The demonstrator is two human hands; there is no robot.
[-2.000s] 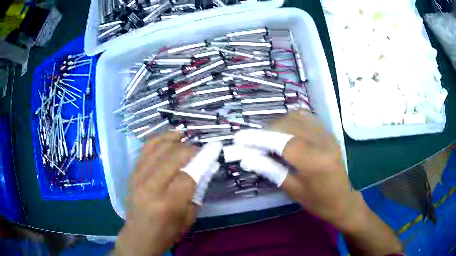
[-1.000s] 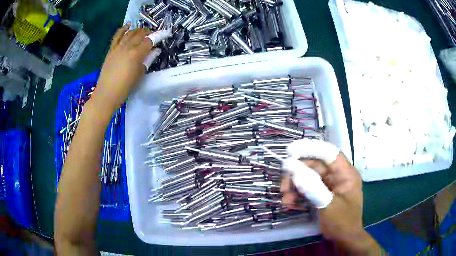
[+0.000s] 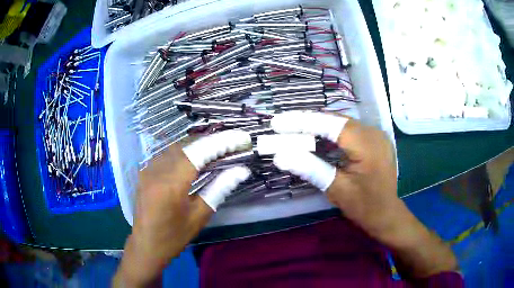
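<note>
My left hand (image 3: 172, 188), with white finger cots on thumb and finger, is over the near part of the central bin (image 3: 119, 140). It grips a silver metal tube (image 3: 225, 161) between the cots, pointing right. My right hand (image 3: 366, 163), also with white cots, pinches a straight-edged white piece (image 3: 286, 144) facing the tube. The two hands are close together. Whether tube and white piece touch is unclear. Under and beyond the hands, tubular units (image 3: 220, 107) with red wires fill the bin.
A blue tray (image 3: 46, 194) of thin rods (image 3: 67, 143) is on the left. The upper bin (image 3: 100, 25) is cut off at the top. The white-parts tray (image 3: 451, 125), heaped with white pieces, is on the right. A yellow-and-black object (image 3: 28, 17) is far upper left.
My left hand has come back from the upper bin with a metal tube and is now beside my right hand. My right hand has turned inward, and its white piece shows. The view has shifted.
</note>
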